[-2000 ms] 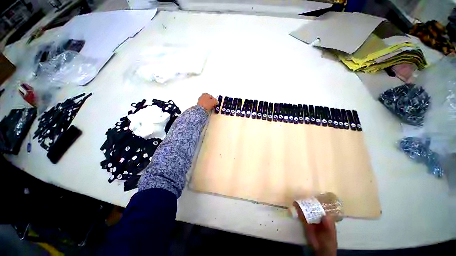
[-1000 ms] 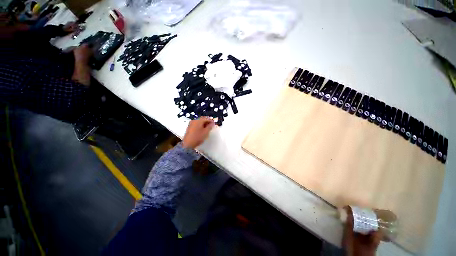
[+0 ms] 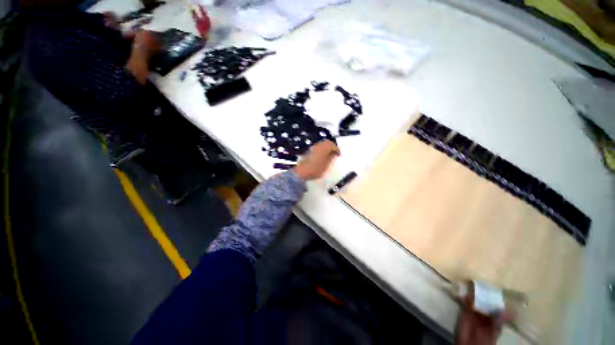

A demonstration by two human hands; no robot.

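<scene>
My left hand (image 3: 318,160) is at the lower right edge of the pile of black tabs (image 3: 291,128); its fingertips are blurred and I cannot tell if they hold a tab. A single black tab (image 3: 342,182) lies on the table beside the board's near left corner. My right hand (image 3: 477,329) is shut on the glue bottle (image 3: 489,298), which lies sideways over the board's near edge; the view is blurred there. The plywood board (image 3: 431,202) bears a row of black tabs (image 3: 499,174) along its far edge.
A white wad (image 3: 328,108) sits on the pile. Another person's arm (image 3: 140,57) is at the upper left, near a black bag, a second heap of strips (image 3: 226,65) and a dark block (image 3: 228,90). A clear plastic bag (image 3: 384,50) lies beyond. Grey sheets (image 3: 587,108) are at right.
The view has turned left from the board. My left hand has left the row's left end and is at the pile. A single tab now lies beside the board's corner. The bottle remains in my right hand.
</scene>
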